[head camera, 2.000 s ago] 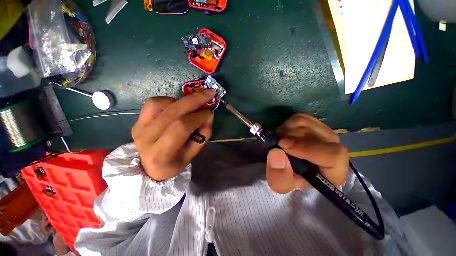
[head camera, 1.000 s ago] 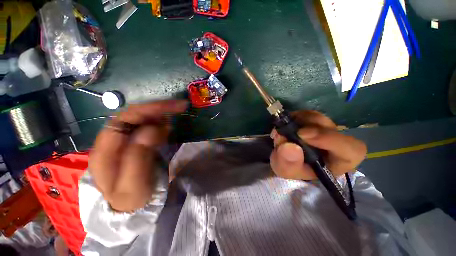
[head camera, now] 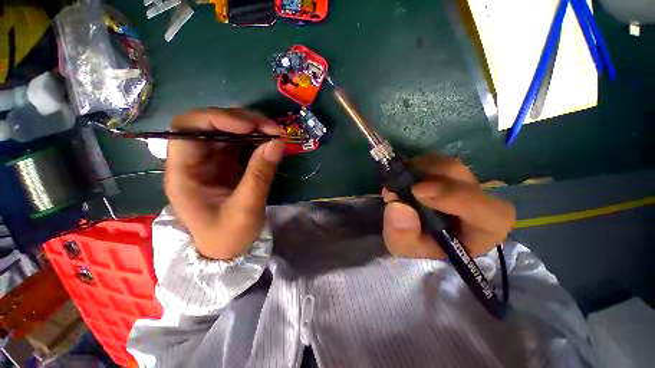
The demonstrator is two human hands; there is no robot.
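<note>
My left hand [head camera: 219, 172] holds dark tweezers [head camera: 194, 135] between thumb and fingers. Their tips reach the near red housing [head camera: 310, 146]; whether they grip anything is too small to tell. A small circuit board [head camera: 313, 126] lies tilted over that housing's right side, and my fingers cover its left part. My right hand [head camera: 449, 205] holds the black soldering iron [head camera: 424, 210], its metal barrel pointing up and left. The iron's tip is close to the right edge of a second red housing [head camera: 304, 92]; contact cannot be told. A circuit board [head camera: 286, 63] lies over that housing's upper left.
Another red housing [head camera: 313, 10] and a black display module [head camera: 251, 11] lie at the top. A solder spool [head camera: 37, 182], a bag of small parts [head camera: 104, 68] and a red ribbed case [head camera: 108, 269] are at left. Blue sticks [head camera: 537, 75] lie on paper [head camera: 503, 43] at right.
My left hand left the near housing, then came back with the tweezers pointing at it. The soldering iron moved from the near board up and left toward the second housing.
</note>
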